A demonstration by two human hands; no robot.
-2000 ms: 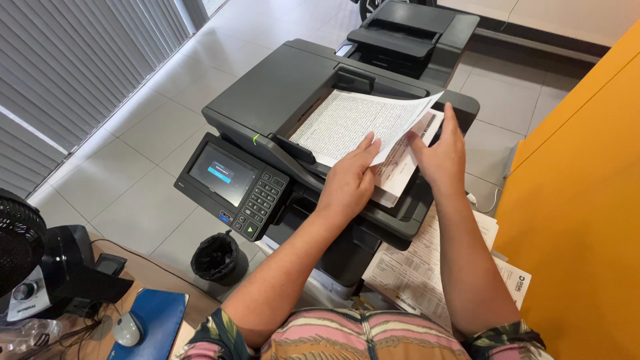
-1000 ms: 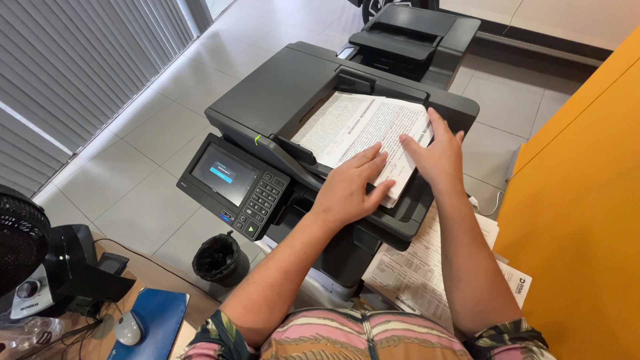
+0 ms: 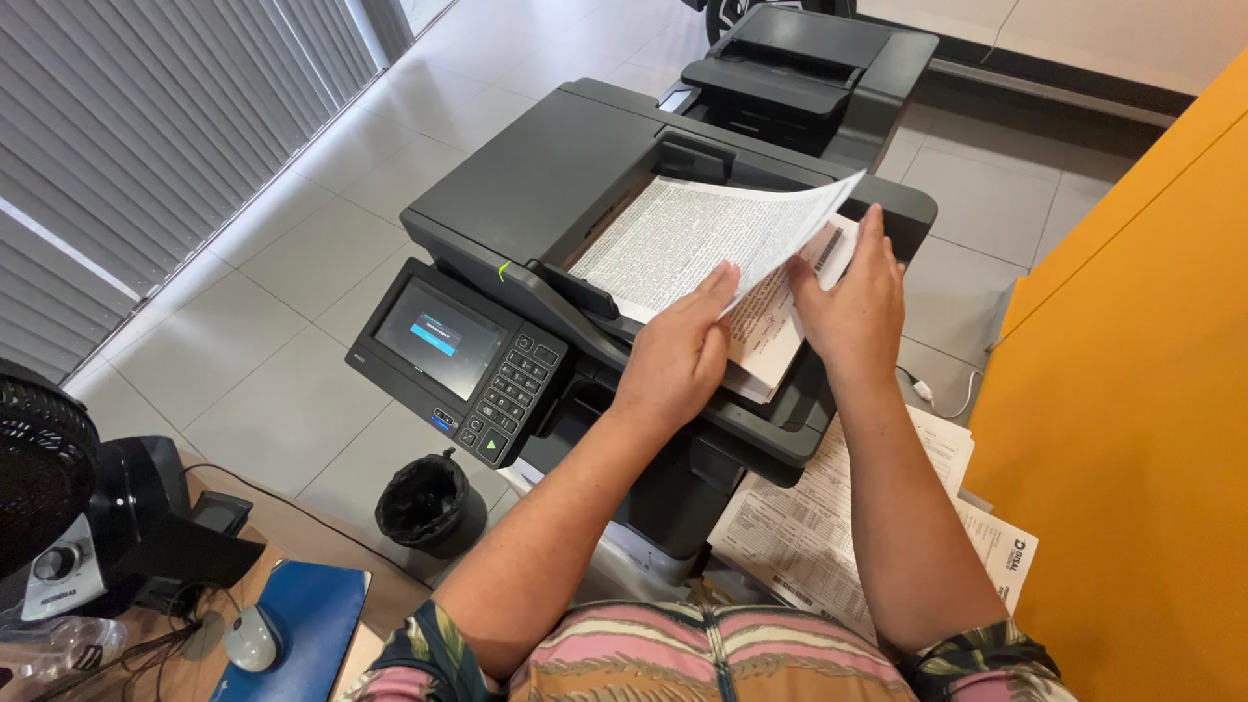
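A multifunction printer (image 3: 526, 185) stands in front of me, its screen panel (image 3: 439, 336) lit at the left. Printed sheets (image 3: 682, 234) lie in its top document feeder, and the front ends of the upper ones curve up off a paper stack (image 3: 770, 331) beneath. My left hand (image 3: 682, 351) has the lower edge of the raised sheets between thumb and fingers. Beside it on the right, my right hand (image 3: 853, 288) is spread at the stack's right edge, thumb near the paper; whether it grips any sheet is unclear.
More printed papers (image 3: 799, 526) lie below my right forearm. A second printer (image 3: 809, 68) stands behind. An orange cabinet (image 3: 1131, 390) borders the right. At lower left are a black waste bin (image 3: 429, 502), a desk fan (image 3: 44, 468), a blue folder (image 3: 302, 614) and a computer mouse (image 3: 253, 639).
One second ago the top sheets lay flat under my hands; now their ends are lifted off the stack. My left hand has closed on their edge.
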